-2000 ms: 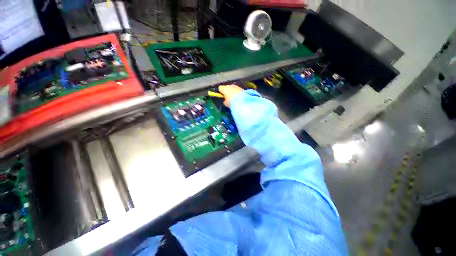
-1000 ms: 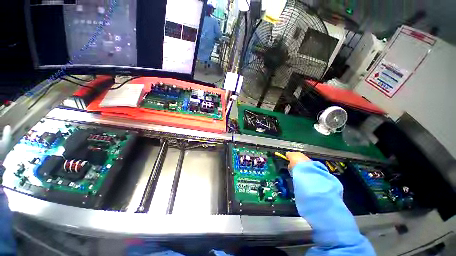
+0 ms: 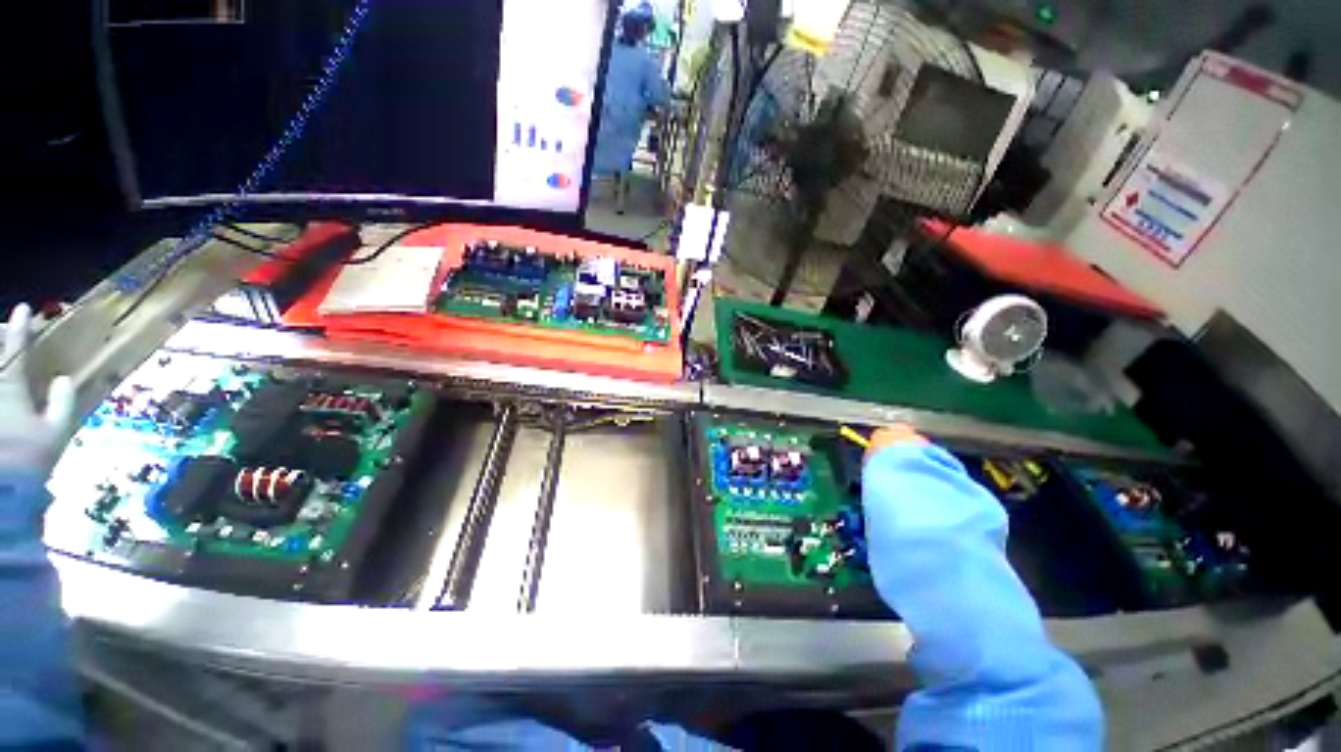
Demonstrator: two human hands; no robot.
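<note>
A green circuit board [image 3: 757, 536] lies in a black carrier on the conveyor, right of centre, with a pair of copper-red coils near its upper left. My right hand [image 3: 894, 438] is at the board's upper right, closed on a slim yellow tool [image 3: 856, 436]; the blue sleeve hides part of the board. My left hand [image 3: 27, 385], in a white glove, is at the far left edge, partly cut off, fingers apart and empty. Beside it another circuit board [image 3: 331, 507] with a red-and-white striped coil lies in a carrier.
Metal crossbars [image 3: 478, 507] span the bay between the carriers. A third board [image 3: 1140, 507] is at right, near yellow objects [image 3: 1015, 475]. Behind are a red tray [image 3: 485, 342] with a board, a black parts box [image 3: 784, 353], a white fan [image 3: 1003, 338], a monitor [image 3: 338, 118] and a distant person [image 3: 630, 103].
The view has swung left and up since the first frame, bringing in the left board and monitor. My left hand has come further into view. My right hand stays at the same board with the yellow tool.
</note>
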